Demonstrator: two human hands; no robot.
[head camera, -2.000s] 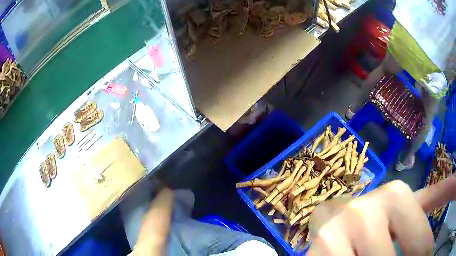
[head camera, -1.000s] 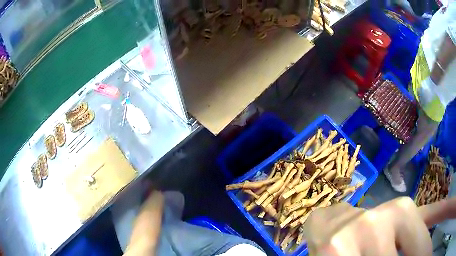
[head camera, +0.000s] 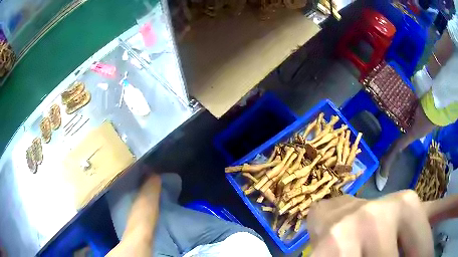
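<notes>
My right hand (head camera: 369, 226) is large and close at the lower right, knuckles towards the camera and fingers bent; its palm side is hidden. My left hand (head camera: 151, 181) is small, dark and blurred at my knee, beside the bench edge; its fingers are not clear. The blue crate (head camera: 258, 219) stands beyond my lap, heaped with tan leg-and-foot pieces (head camera: 294, 185). On the bench lie brown sole plates (head camera: 51, 120) in pairs, a cardboard work pad (head camera: 108, 150) with a white-blobbed stick (head camera: 86, 163), and a white glue bottle (head camera: 135, 99).
A large cardboard sheet (head camera: 241, 65) juts from a metal-edged box. A dark blue crate (head camera: 256, 125) stands below it. Red (head camera: 369, 35) and blue stools are at the back right. A person's bare leg and shoe (head camera: 382, 175) show at right, near another filled crate (head camera: 433, 175).
The view has shifted, so the bench and crates sit a little higher and further left. The person at right shows in a different stance. Both my hands look much the same.
</notes>
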